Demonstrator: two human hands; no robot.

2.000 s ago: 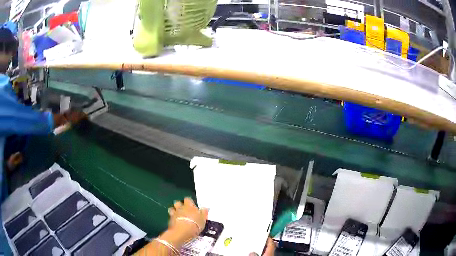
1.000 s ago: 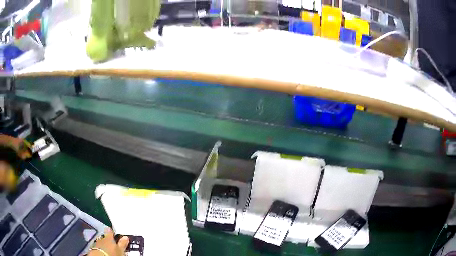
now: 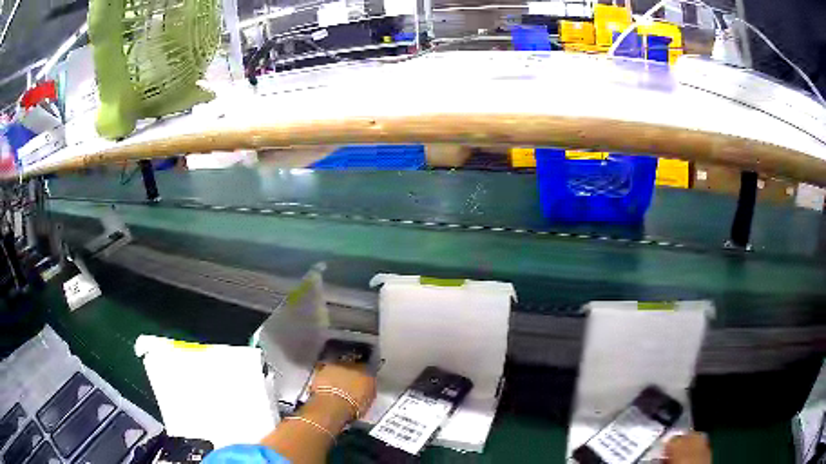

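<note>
My left hand, bare with bands at the wrist, lies over the lower part of a smartphone in an open white gift box. Its fingertips are hidden. My right hand is small and cut off by the bottom edge; it holds the lower right side of the far-right gift box. A phone with printed white film lies tilted in that box. Another filmed phone lies tilted across the middle gift box. A fourth box stands at left, with a dark phone low in it.
A grey tray of dark phones lies at lower left. A small white box is on the green belt beyond it. A white shelf with a wooden edge crosses above, bearing a green fan. A blue bin stands behind.
The view has turned and shifted. My left hand has moved from the leftmost box to the phone in the second box. My right hand has appeared, and the far-right box now stands apart from the middle one.
</note>
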